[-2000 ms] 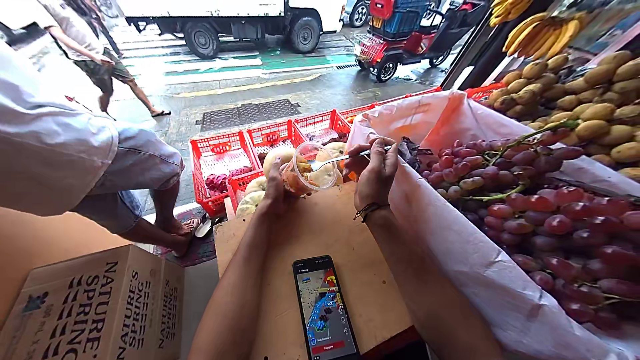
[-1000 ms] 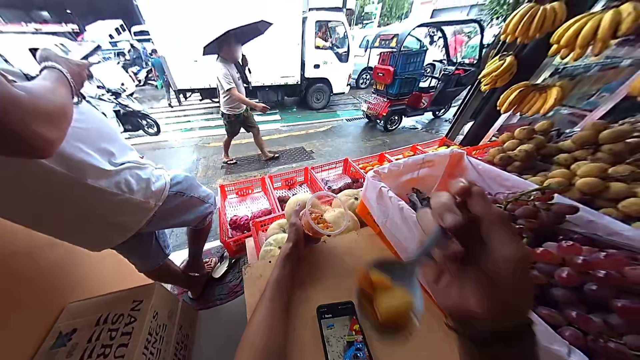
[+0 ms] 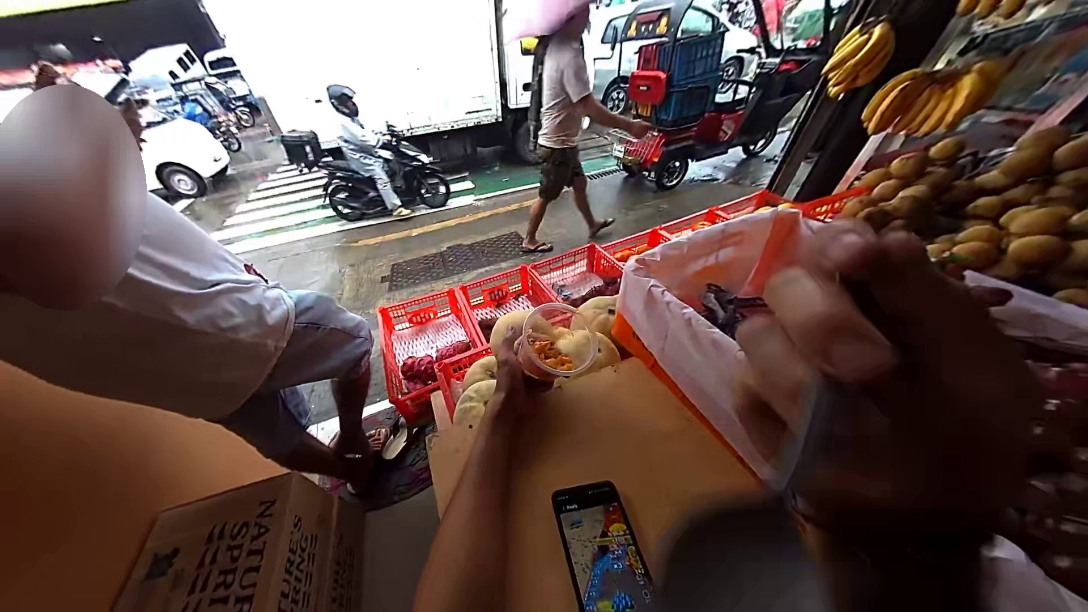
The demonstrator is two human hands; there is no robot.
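Note:
My left hand (image 3: 512,374) holds a clear round plastic cup (image 3: 557,342) with orange food pieces in it, above pale round fruits (image 3: 478,399) in a red crate. Close to the camera at the right, my right hand (image 3: 850,357) is blurred and closed around the handle of a metal spoon (image 3: 731,552). The spoon's bowl is a dark blur at the bottom, and what it carries cannot be made out. Below the cup lies a smartphone (image 3: 602,548) with a lit screen, on a brown cardboard surface (image 3: 629,433).
Red plastic crates (image 3: 429,319) line the street side. A paper-lined orange crate (image 3: 680,314) is at the right, near brown round fruits (image 3: 994,212) and bananas (image 3: 926,102). A cardboard box (image 3: 229,552) and a seated person (image 3: 212,306) are at the left. A walker and a motorcycle rider pass.
My right hand has come up from the cup towards the camera with the spoon, which held orange pieces one second ago. The left hand keeps the cup. A motorcycle rider has come into view.

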